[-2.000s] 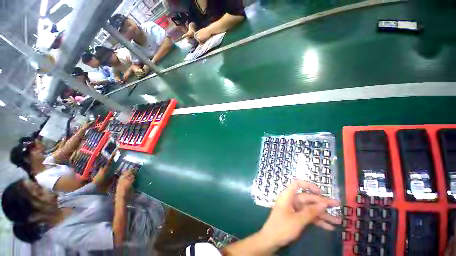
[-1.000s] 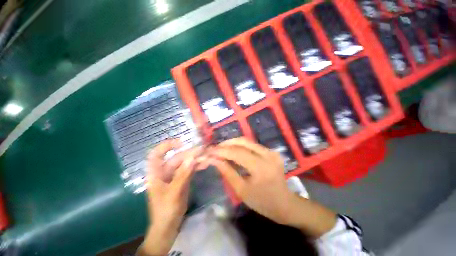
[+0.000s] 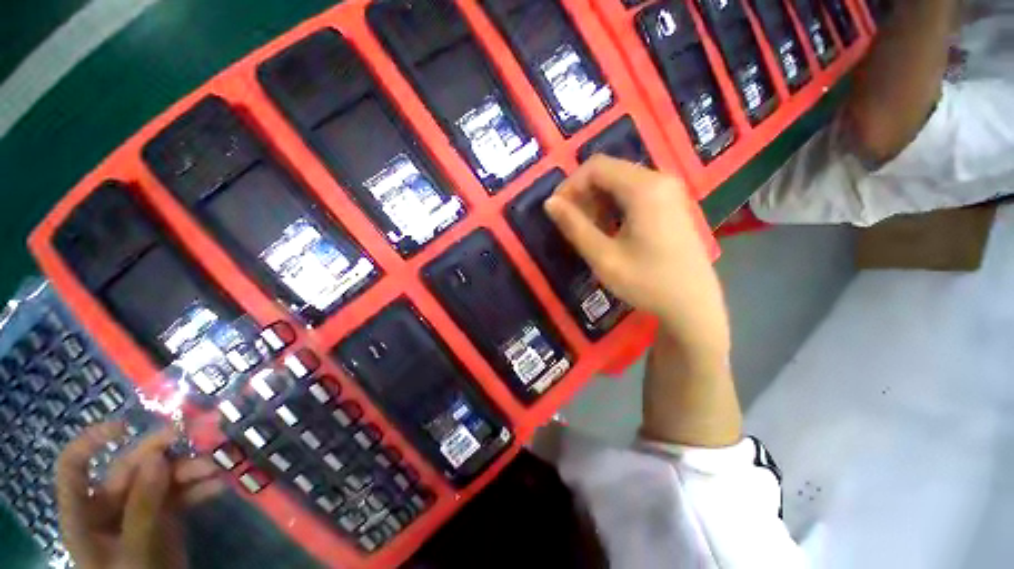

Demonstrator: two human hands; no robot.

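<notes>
A red pocket tray (image 3: 298,120) holds black phones back side up in two rows, one of them a phone (image 3: 473,317) in the lower row. My left hand (image 3: 139,489) is at the lower left, shut on a clear carrier sheet (image 3: 261,406) with rows of small dark-framed adhesive pieces. The sheet lies over the tray's lower left pocket. My right hand (image 3: 634,239) is over the lower row near the tray's right end, with thumb and index fingertips close together above a phone. Whether a small piece is between them cannot be told.
Other carrier sheets (image 3: 50,389) lie on the green bench (image 3: 95,56) at the left. A second red tray with phones (image 3: 728,172) adjoins at the upper right. Another person's arm (image 3: 906,83) and white sleeve are beside it. A brown box (image 3: 928,239) is at the right.
The view has moved closer over the tray. My hands, together near the tray's left end before, are now apart: the left holds the sheet at the left, the right has moved over the lower row.
</notes>
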